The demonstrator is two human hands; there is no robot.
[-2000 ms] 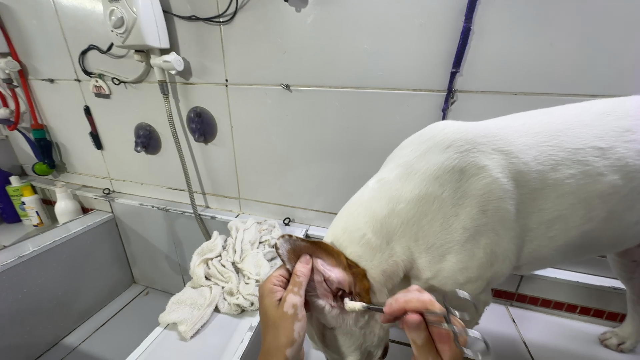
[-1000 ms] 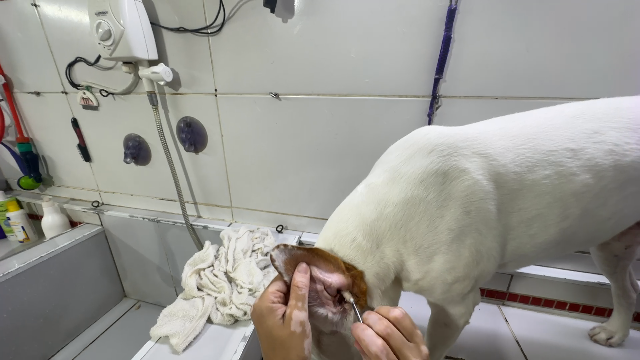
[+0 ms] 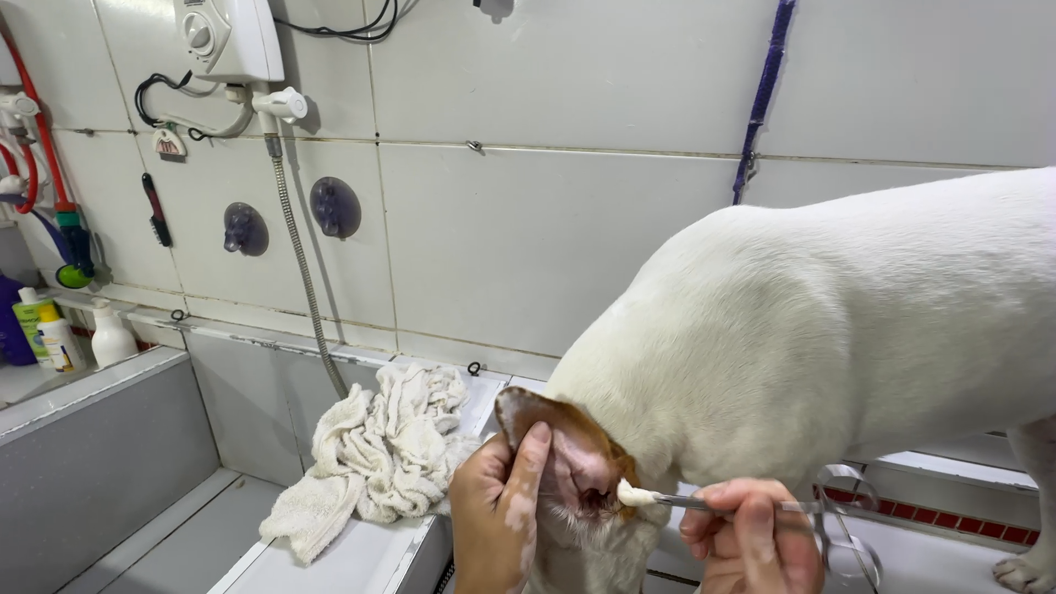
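A white dog (image 3: 759,330) stands at the right with its head low. My left hand (image 3: 503,503) grips its brown ear flap (image 3: 528,410), folded back with the thumb on the pink inner side. Between the fingers of my right hand (image 3: 755,528) are metal locking forceps (image 3: 792,506), their ring handles pointing right. A wad of white cotton (image 3: 638,494) is clamped in the forceps' tip, just right of the dark ear opening (image 3: 596,497). The dog's face is largely hidden below.
A crumpled white towel (image 3: 396,445) lies on the tub ledge left of my hands. Behind it a shower hose (image 3: 299,256) hangs from a white water heater (image 3: 231,37). Several bottles (image 3: 59,338) stand at the far left. A purple strap (image 3: 763,99) hangs on the tiled wall.
The cotton tip, at the ear opening a second ago, is now outside it to the right, as my right hand has moved right. My left hand keeps its hold on the ear.
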